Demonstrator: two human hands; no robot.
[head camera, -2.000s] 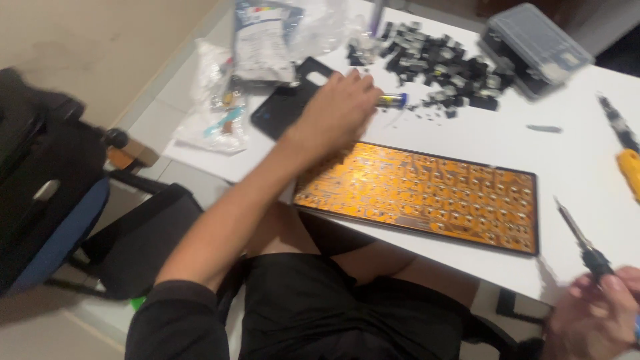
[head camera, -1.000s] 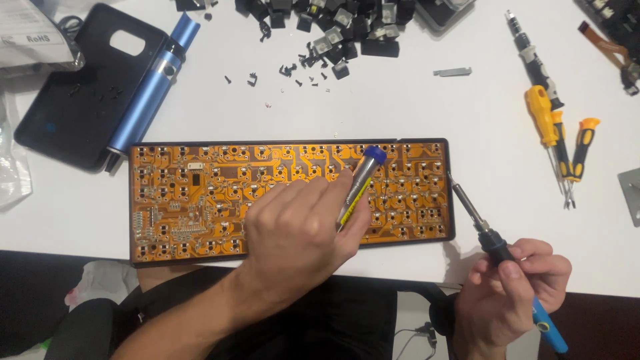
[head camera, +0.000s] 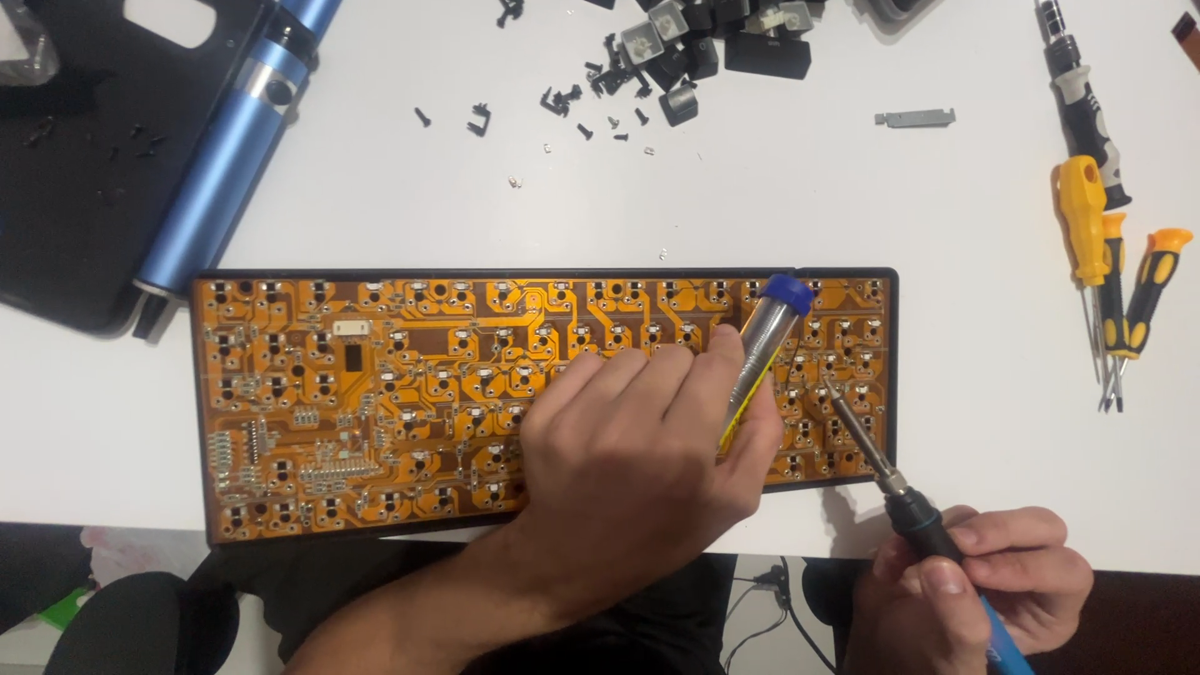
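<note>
An orange keyboard circuit board (head camera: 441, 403) in a black frame lies on the white table, component side up. Above its right half, my left hand (head camera: 647, 431) grips a clear tube of solder wire (head camera: 764, 352) with a blue cap, tilted. My right hand (head camera: 975, 572) holds a soldering iron (head camera: 923, 525) with a black and blue handle; its metal tip points up and left over the right part of the board. Whether the tip touches the board cannot be told. My left palm and fingers hide part of the board.
Black keycaps (head camera: 767, 56) and small screws (head camera: 585, 132) are scattered behind the board. A blue cylindrical tool (head camera: 211, 173) lies across a black case (head camera: 84, 178) at left. Several screwdrivers (head camera: 1083, 220) lie at right, near a small grey metal piece (head camera: 916, 118).
My left hand was at the black case two seconds ago and is now over the board with the solder tube. The iron's tip has moved from beside the board to over it. The view has shifted and come closer.
</note>
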